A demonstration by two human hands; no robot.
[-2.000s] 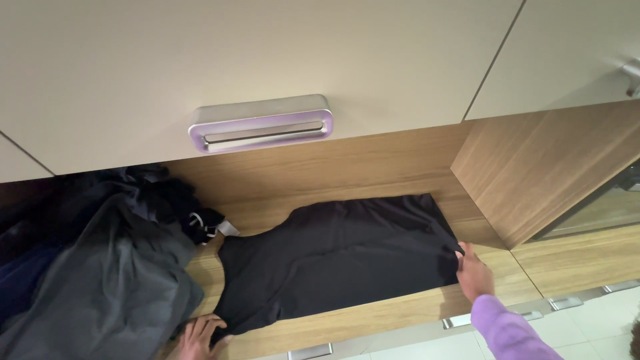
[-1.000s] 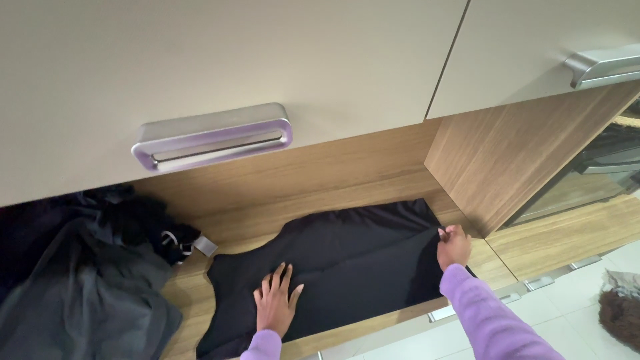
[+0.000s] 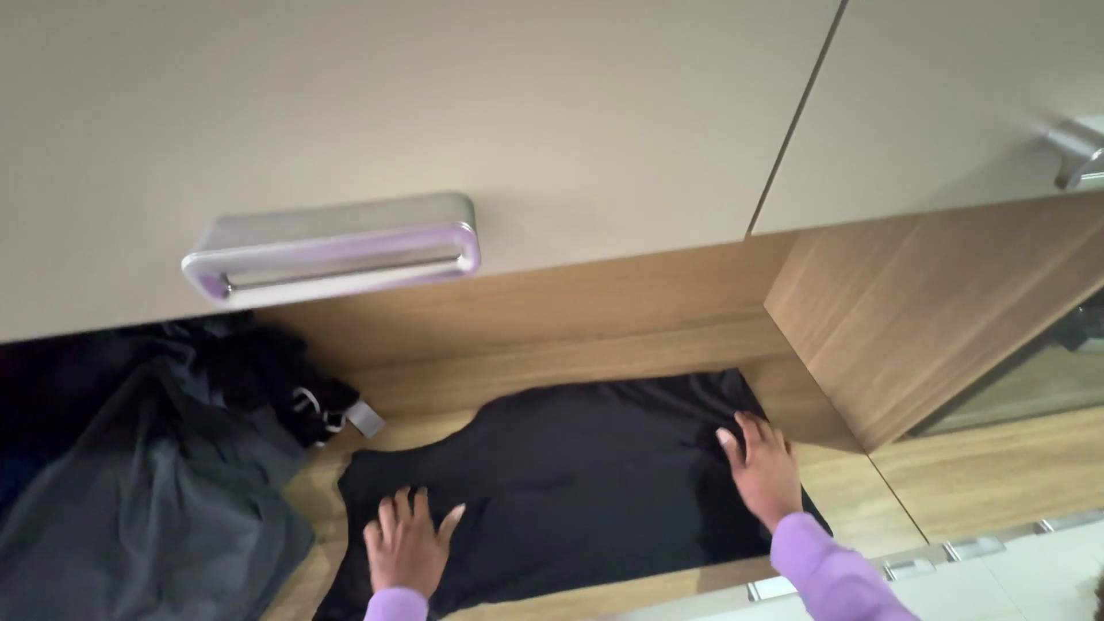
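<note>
A black sleeveless garment (image 3: 586, 483) lies spread out on a light wooden countertop (image 3: 837, 492). My left hand (image 3: 410, 539) rests on its left part, fingers apart and palm down. Near the garment's right edge, my right hand (image 3: 763, 466) lies on the fabric with its fingers extended, pinching nothing that I can see. Both wrists are in purple sleeves. Left of the garment is a heap of dark clothes, with a grey garment (image 3: 164, 509) in front and a white tag (image 3: 365, 419) sticking out.
Overhead, beige cabinet doors with a metal handle (image 3: 336, 250) hang low across the view. A wooden side panel (image 3: 940, 319) stands at the right, beside a glass-fronted part. Metal handles (image 3: 975, 548) line the counter's front edge, above a pale tiled floor.
My left hand has moved from the garment's lower left corner onto its fabric. My right hand gripped the right edge earlier and now lies flatter on the cloth.
</note>
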